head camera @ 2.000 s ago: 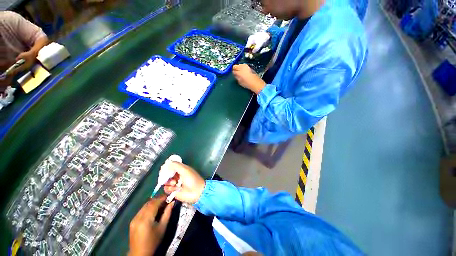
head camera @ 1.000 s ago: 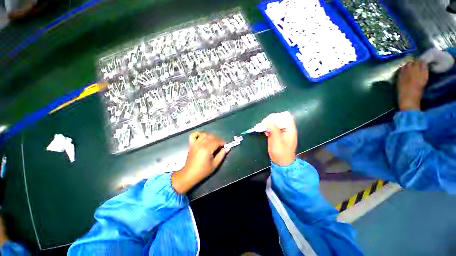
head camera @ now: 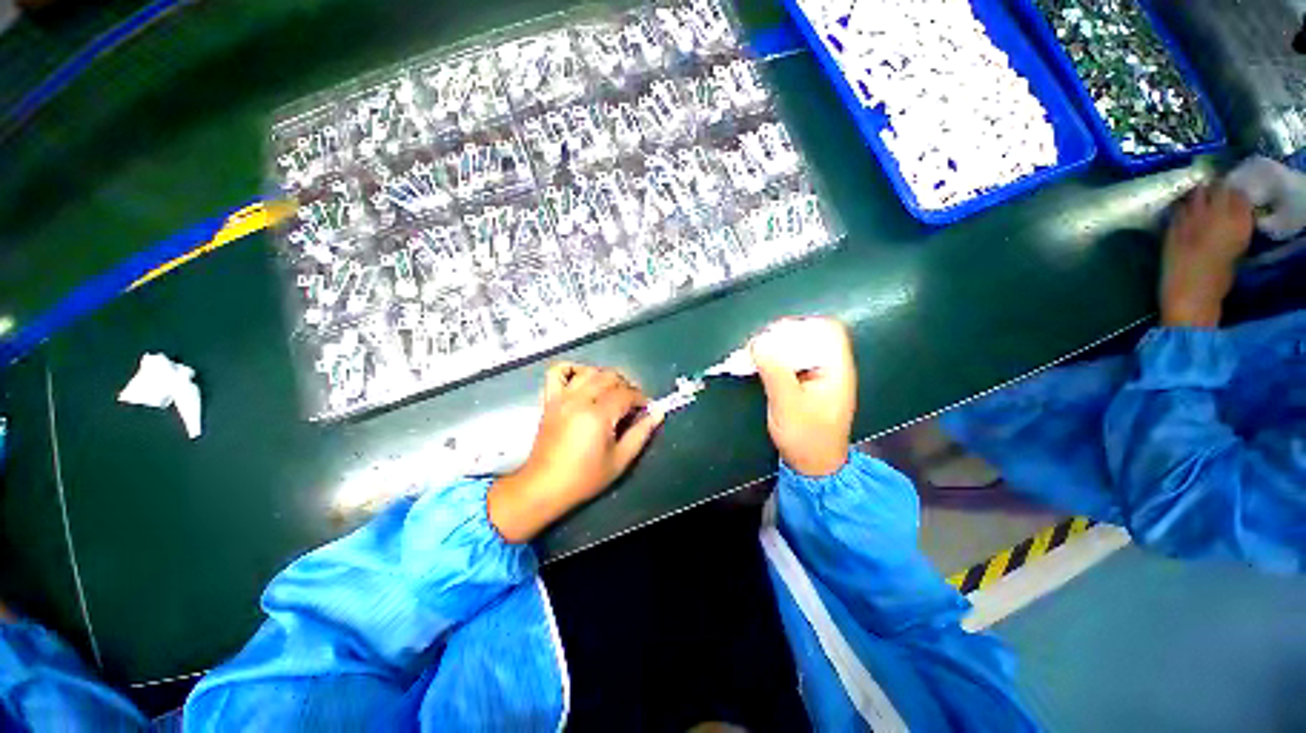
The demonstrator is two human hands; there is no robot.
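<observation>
My left hand (head camera: 580,437) pinches a small narrow white workpiece (head camera: 676,401) between its fingertips, just above the bench near its front edge. My right hand (head camera: 812,394) holds a white glue bottle (head camera: 781,344) with its thin tip pointing left. The tip is at the far end of the workpiece; whether they touch is too small to tell. The clear tray (head camera: 580,304) lies beyond my hands, its pockets full of small white and silvery pieces.
A crumpled white wipe (head camera: 165,388) lies left of the tray. A blue bin (head camera: 938,216) of white parts and a blue bin (head camera: 1142,162) of green and silvery pieces stand at the upper right. A neighbouring person's hand (head camera: 1206,244) is at right; another blue sleeve (head camera: 57,687) shows at lower left.
The view has swung from the right side to the bench before me, bringing the wipe and my left arm into sight. Over the last second both hands keep nearly the same pose.
</observation>
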